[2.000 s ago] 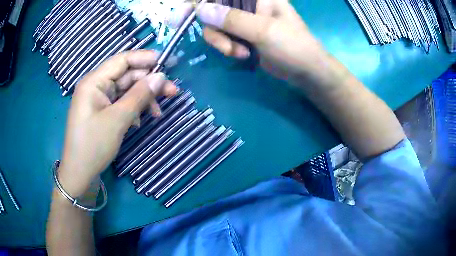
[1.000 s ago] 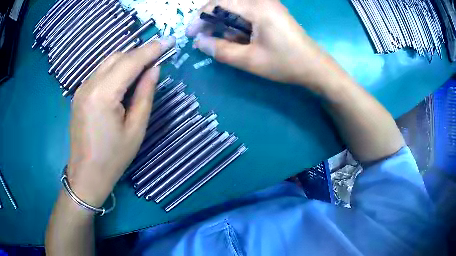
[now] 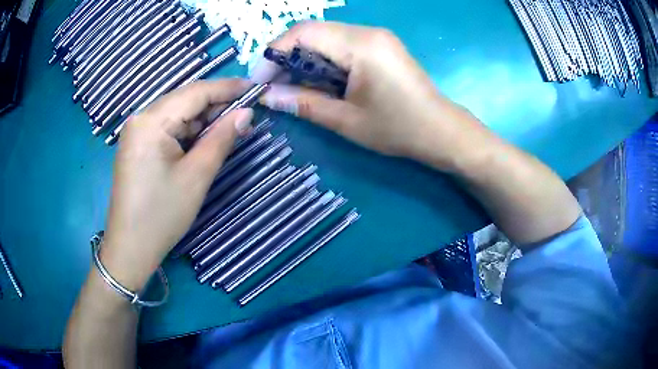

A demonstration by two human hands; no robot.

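Observation:
My left hand (image 3: 162, 162) holds a shiny metal tube (image 3: 245, 101) between thumb and fingers, its end pointing up and right. My right hand (image 3: 368, 86) has its thumb and index fingertip at that end; whether a sleeve is between them is hidden. A bunch of dark tubes (image 3: 306, 66) lies in the curled palm of my right hand. White sleeves (image 3: 249, 25) lie scattered just beyond my hands. A row of tubes with pale tips (image 3: 267, 230) lies below my hands, partly under my left hand. A large pile of metal tubes (image 3: 133, 58) lies at the upper left.
Thinner silver rods (image 3: 577, 39) lie in a row at the upper right of the green table (image 3: 433, 209). A thin rod (image 3: 11, 272) lies at the left edge. A blue crate (image 3: 638, 187) stands at right; a container with a crumpled bag (image 3: 494, 263) is below the table edge.
My right hand has moved down and left to the end of the tube in my left hand. The bunch in my right palm shows more clearly. The loose sleeves near my fingertips are now covered.

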